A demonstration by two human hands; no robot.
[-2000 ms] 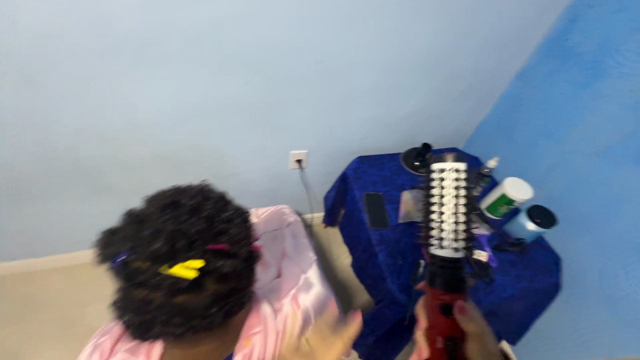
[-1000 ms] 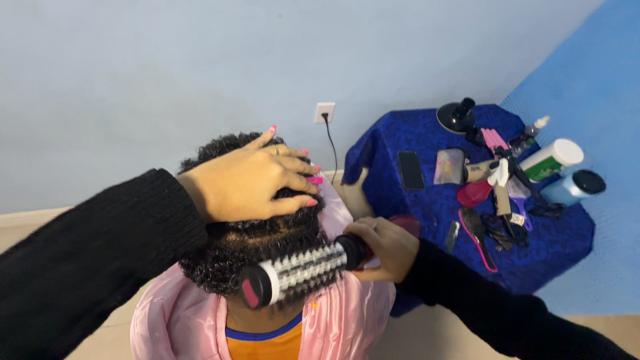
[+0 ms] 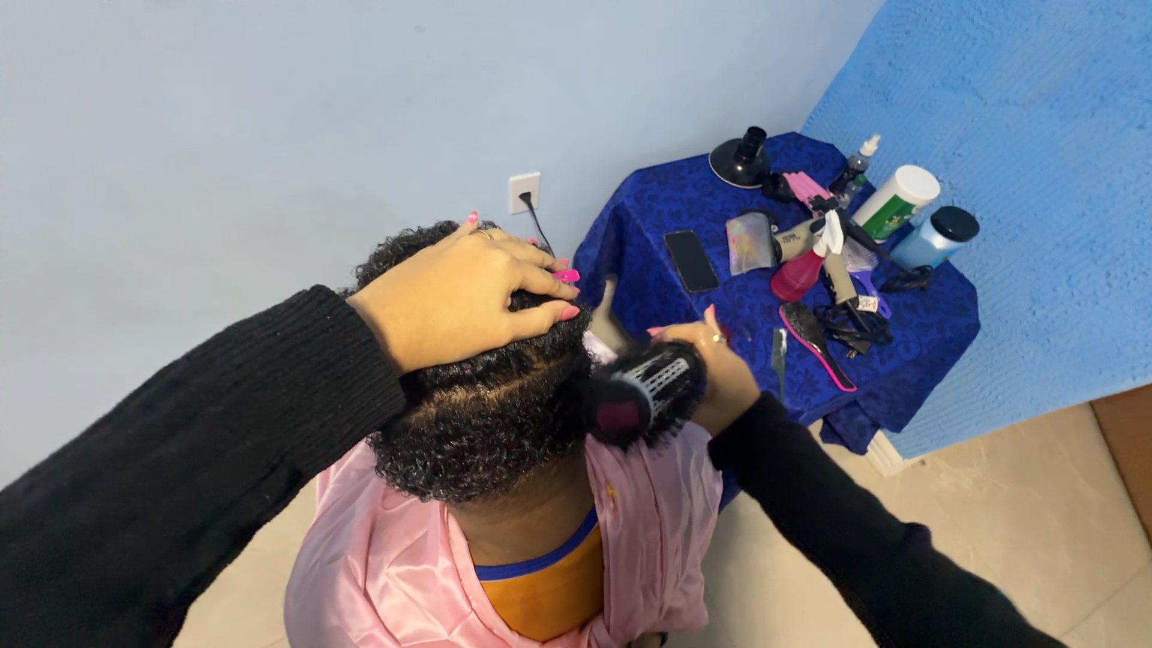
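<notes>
My left hand (image 3: 468, 297) lies spread on top of a seated person's short curly dark hair (image 3: 486, 432), beside a pink hair clip (image 3: 566, 276). A parting runs across the hair below that hand. My right hand (image 3: 720, 373) is closed around a hot-air round brush, its handle mostly hidden by the fingers. The round brush head (image 3: 652, 391), with dark bristles and a light barrel, points toward the camera at the right side of the person's head. A pink satin cape (image 3: 378, 549) covers the person's shoulders.
On the right, a table with a blue cloth (image 3: 630, 216) holds a phone (image 3: 691, 261), a red spray bottle (image 3: 799, 273), a paddle brush (image 3: 814, 345), a white jar (image 3: 900, 200) and a blue jar (image 3: 936, 237). A cord runs from the wall outlet (image 3: 524, 193).
My left hand has come onto the hair. The round brush, across the back of the head one second ago, is now at its right side and points toward the camera.
</notes>
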